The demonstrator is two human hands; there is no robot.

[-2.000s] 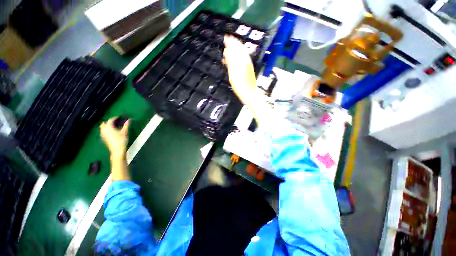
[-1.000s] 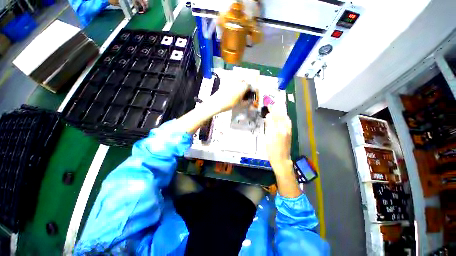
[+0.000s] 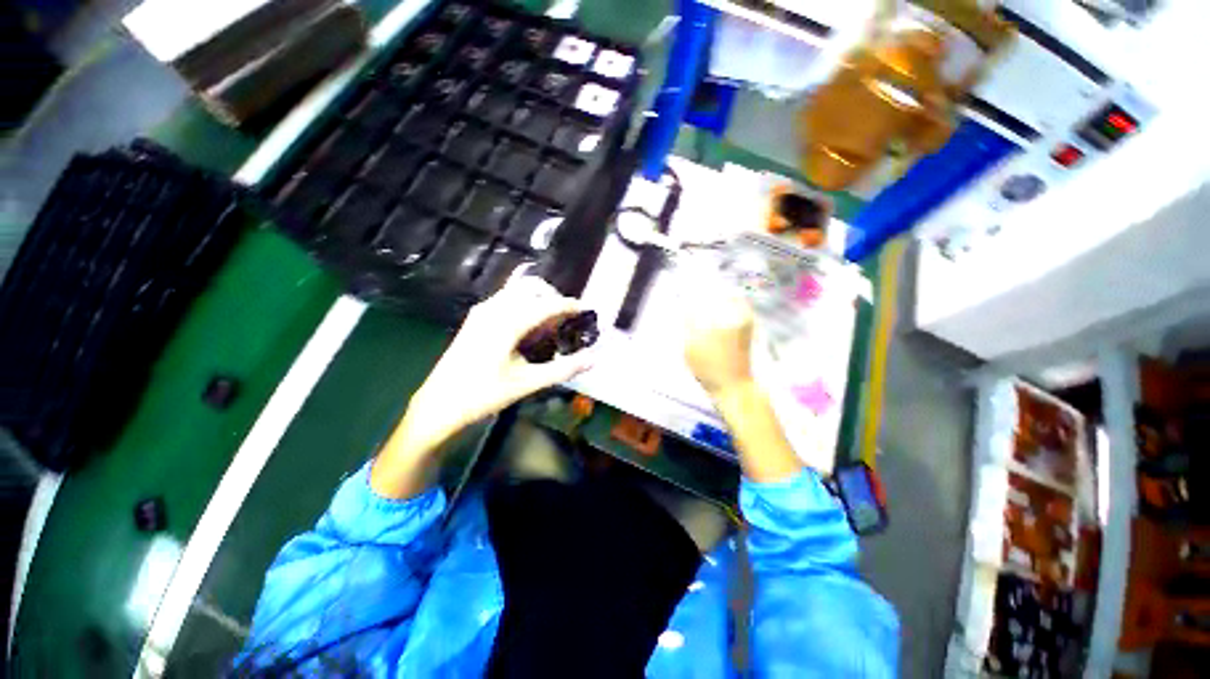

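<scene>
My left hand (image 3: 484,352) holds a small black housing (image 3: 559,337) between thumb and fingers, in front of the tray's near right corner. My right hand (image 3: 718,342) is over the white base plate (image 3: 786,422), just in front of the silvery fixture (image 3: 766,269); it is blurred, and I cannot tell whether it holds anything. The orange-and-black nest (image 3: 798,214) stands at the fixture's rear with something dark in it. The gold-orange press head (image 3: 882,100) is above and behind it. The black blister tray (image 3: 438,173) has a few white inserts in its far right pockets.
Blue columns (image 3: 940,183) flank the press. A black bar (image 3: 641,285) lies left of the fixture. A second tray stack (image 3: 100,285) and two loose black housings (image 3: 220,390) are on the green belt. A handheld device (image 3: 860,497) is right of the base.
My left hand has moved from the fixture back to the left, now with a black housing in it. My right hand has stayed by the fixture. The view has turned.
</scene>
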